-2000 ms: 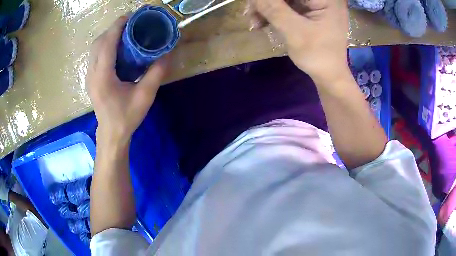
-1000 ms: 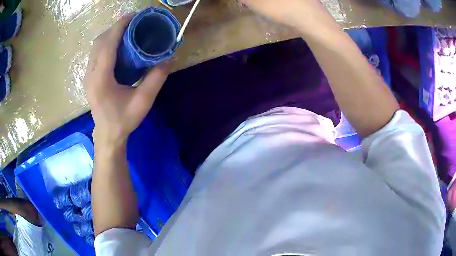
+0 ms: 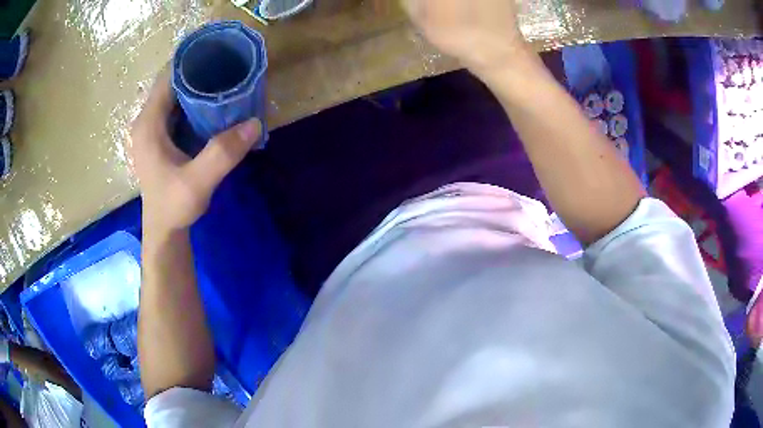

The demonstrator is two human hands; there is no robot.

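My left hand [image 3: 171, 171] grips a blue tube body [image 3: 227, 113] at the table's near edge, with its dark open mouth tilted up towards me. My right hand [image 3: 464, 25] is at the top edge of the picture, partly cut off. Its fingertips are out of view, and no swab shows now. A small round clear dish [image 3: 284, 7] lies at the top edge, between the hands.
Tan film-covered table [image 3: 351, 63] curves across the top. Blue tubes with white rims [image 3: 7, 113] stand at the far left. Blue tote [image 3: 52, 292] is at lower left. Another blue bin holds white round pieces [image 3: 615, 102] at right. A person's arm [image 3: 42, 365] shows lower left.
The swab at the tube's rim has gone from view. My left hand has moved a little left with the tube and turned it. My right hand has shifted left.
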